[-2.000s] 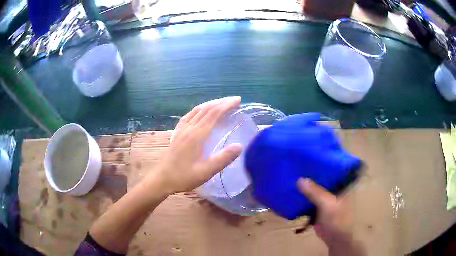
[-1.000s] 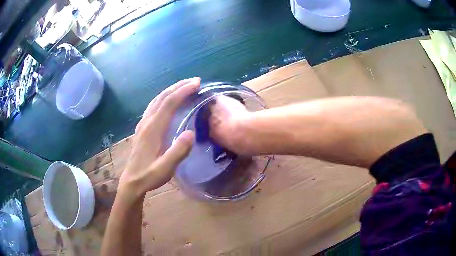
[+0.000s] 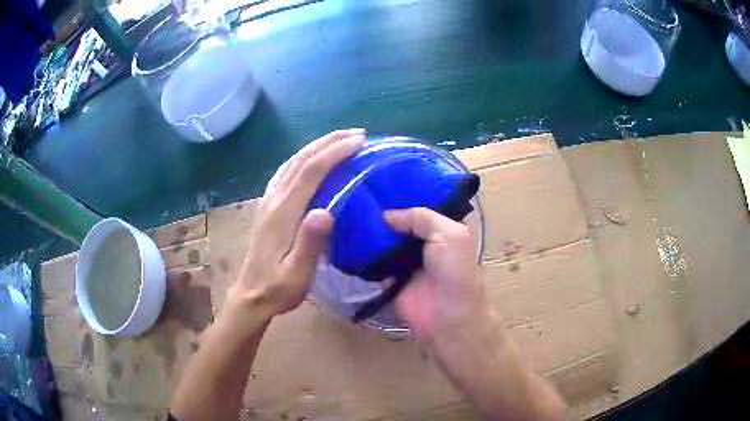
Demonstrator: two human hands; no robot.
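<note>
A clear round container (image 3: 339,288) lies tilted on the tan cardboard sheet (image 3: 543,329), its open rim towards me, largely hidden by the cloth and hands. My left hand (image 3: 296,226) is on its left side, fingers around the wall and thumb at the rim. My right hand (image 3: 440,275) grips a bright blue cloth (image 3: 370,210) with black edging at the container's opening. A dark strip hangs from the cloth. How far the cloth reaches inside is hard to tell.
A white bowl (image 3: 148,279) with a grey-beige inside stands at left on stained cardboard. Clear containers with white bases stand on the green belt (image 3: 395,74), at upper left (image 3: 210,94) and upper right (image 3: 621,53). A green post (image 3: 49,197) slants at left. Pale yellow sheets (image 3: 740,156) show at far right.
One second ago my right hand was deep inside the container with its forearm across from the right. Now it is drawn back at the opening, and the cloth is spread out. The view has also turned.
</note>
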